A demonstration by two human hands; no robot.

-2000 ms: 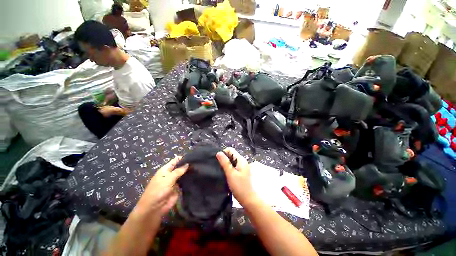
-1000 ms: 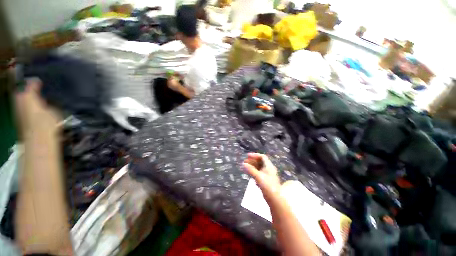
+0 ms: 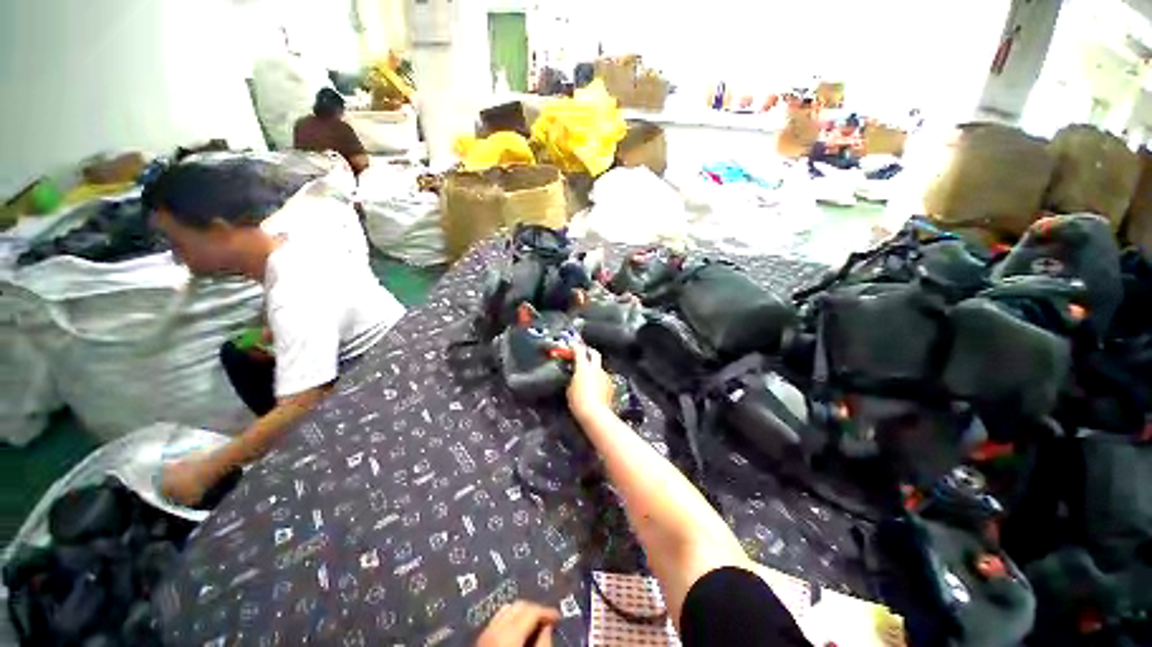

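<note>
A grey plush bag (image 3: 531, 369) with an orange patch lies at the near left end of the bag heap on the black printed cloth (image 3: 379, 506). My right hand (image 3: 589, 383) is stretched out to it, fingers against its right side; a closed grip cannot be made out. My left hand (image 3: 516, 624) is at the bottom edge, mostly cut off, with nothing visible in it. A red-and-white checked piece (image 3: 622, 622) with a dark loop on it lies right of my left hand.
A large heap of grey bags (image 3: 884, 341) with black straps covers the right side. White paper (image 3: 790, 592) lies near the front edge. A person in a white shirt (image 3: 316, 297) leans in at left, an arm over a white sack (image 3: 171, 445) of dark bags. Cartons stand behind.
The dark bag has left my hands; my left hand swung left with it, then came back to the bottom edge. My right hand moved forward to the heap. The seated person now leans toward the sack.
</note>
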